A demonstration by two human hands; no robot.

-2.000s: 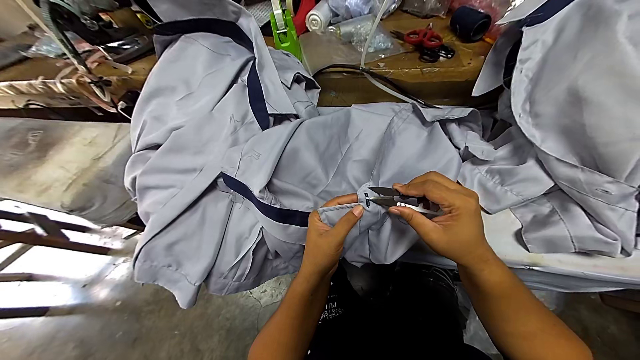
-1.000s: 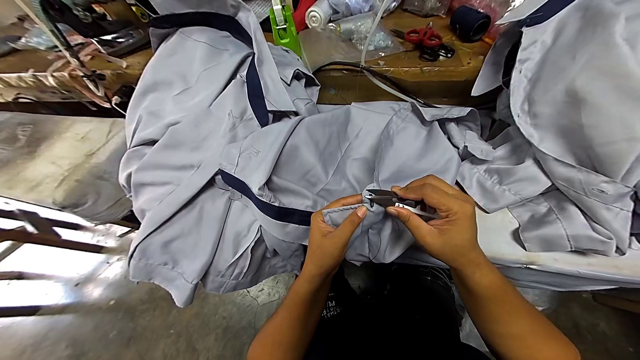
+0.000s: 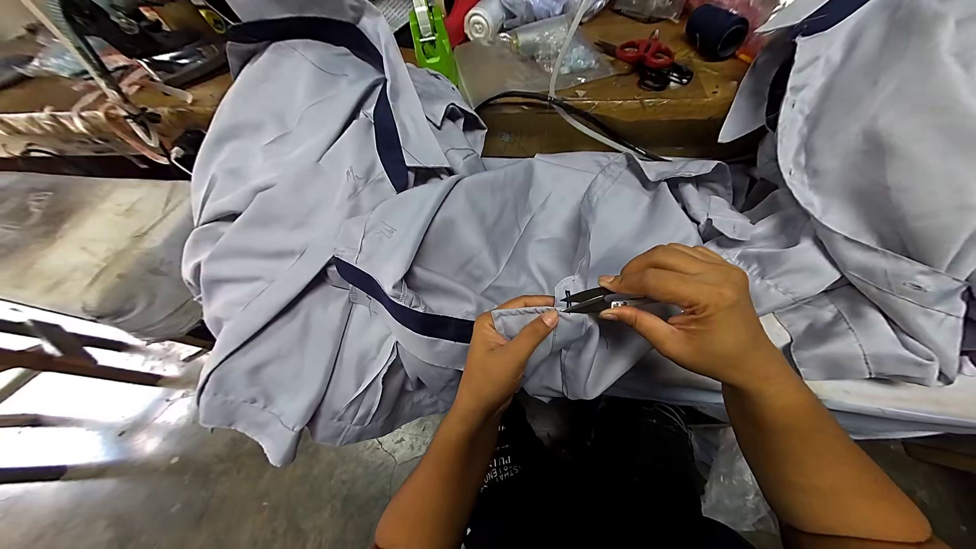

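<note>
A grey garment with navy trim lies across the table and hangs over its front edge. My left hand pinches a stitched edge of it between thumb and fingers. Small black thread snips are held in my right hand, between thumb and fingers. Their tips touch the cloth beside a short dark mark on a small tab, just right of my left thumb. Whether the blades are parted at the cloth is hard to tell. Faint pencil-like marks show on the garment farther left.
Red-handled scissors, a dark thread spool, a green clamp-like tool and plastic bags lie on the wooden bench behind. Another grey garment is heaped at right. A black cable runs along the bench edge.
The snips' tips have shifted slightly at the held edge, and the tab there shows more plainly than a second ago. Both hands keep their holds.
</note>
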